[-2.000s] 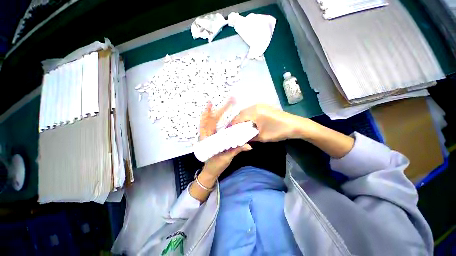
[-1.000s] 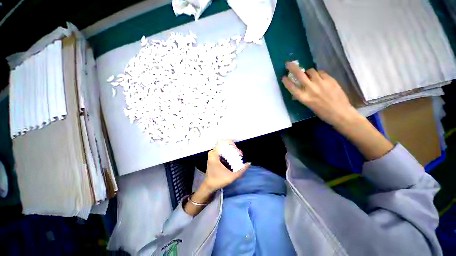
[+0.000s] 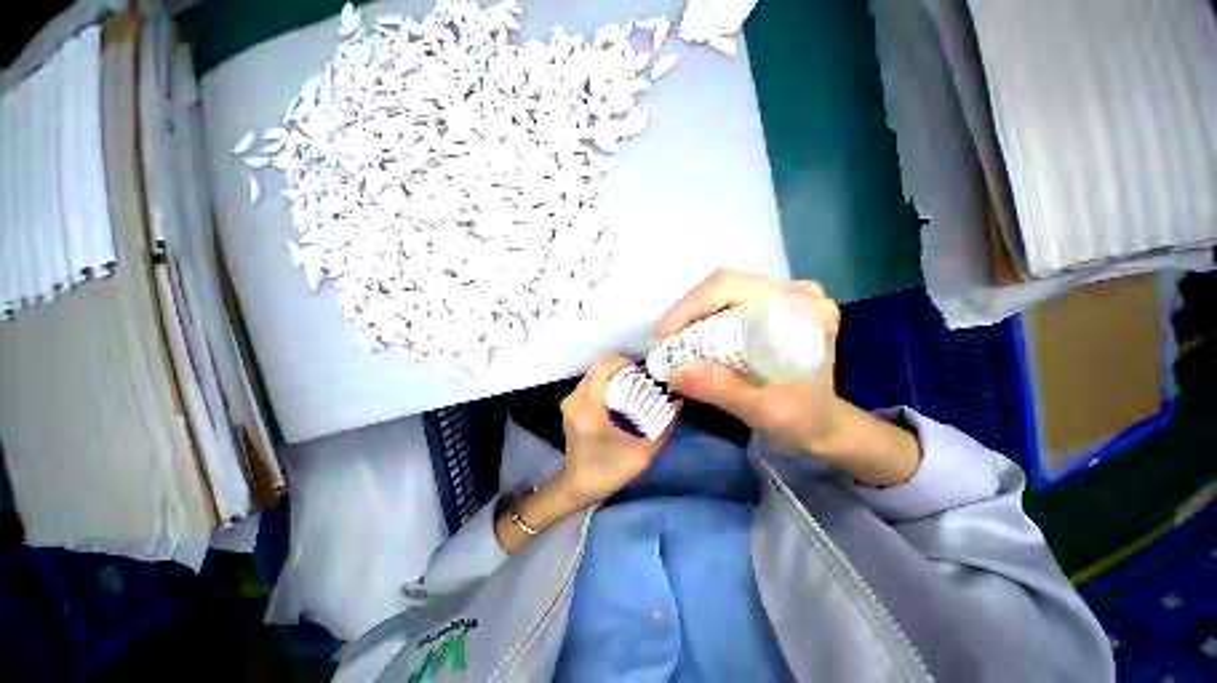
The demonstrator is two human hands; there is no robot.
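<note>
My left hand (image 3: 603,438) holds a bundle of narrow white strips (image 3: 642,402) in front of my lap, with dark gaps between their upturned ends. My right hand (image 3: 787,395) grips a whitish glue bottle (image 3: 718,342) with a printed label, tilted with its nozzle end at the bundle. The nozzle tip is hidden between the hands, so I cannot tell if it touches. Small white leaf-shaped pieces (image 3: 454,187) lie in a large loose heap on the white work board (image 3: 701,227).
A layered stack with white strips (image 3: 51,174) stands at the left, another stack (image 3: 1108,134) at the right. A crumpled white cloth (image 3: 717,19) lies at the far edge. A blue crate with tan cardboard (image 3: 1097,367) is below right.
My right hand has lifted the bottle from the green bench at the right and brought it, tipped, to the bundle. The view has shifted closer. The bundle stays in my left hand.
</note>
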